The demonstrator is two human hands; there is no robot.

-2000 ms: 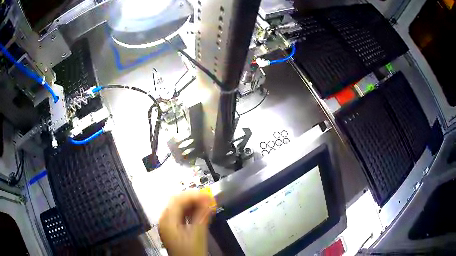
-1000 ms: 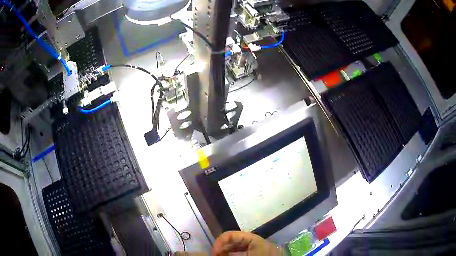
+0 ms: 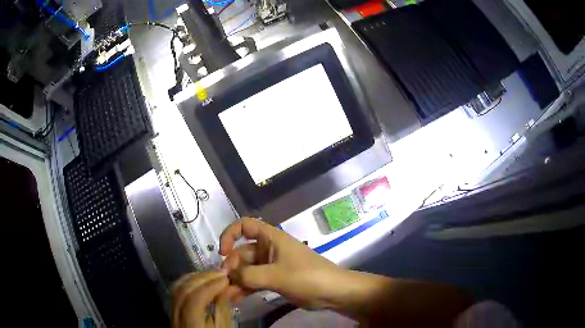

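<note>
My right hand [image 3: 276, 261] reaches in from the lower right, bare, with its thumb and fingers curled into a pinch. My left hand [image 3: 200, 298] is at the bottom edge, partly cut off, with its fingers bent. The fingertips of both hands meet just in front of the deck's front edge, below the monitor's lower left corner. Any small part between the fingertips is too small and hidden to make out.
The touchscreen monitor [image 3: 288, 125] stands beyond my hands. A green square [image 3: 340, 213] and a red square [image 3: 374, 193] lie right of them. A thin black cable [image 3: 194, 200] loops left of the monitor. Black trays flank both sides, left [image 3: 112, 109] and right [image 3: 420, 57].
The view has tilted down, so the monitor and trays sit higher. One hand showed near the monitor earlier; now both hands are together at the bottom.
</note>
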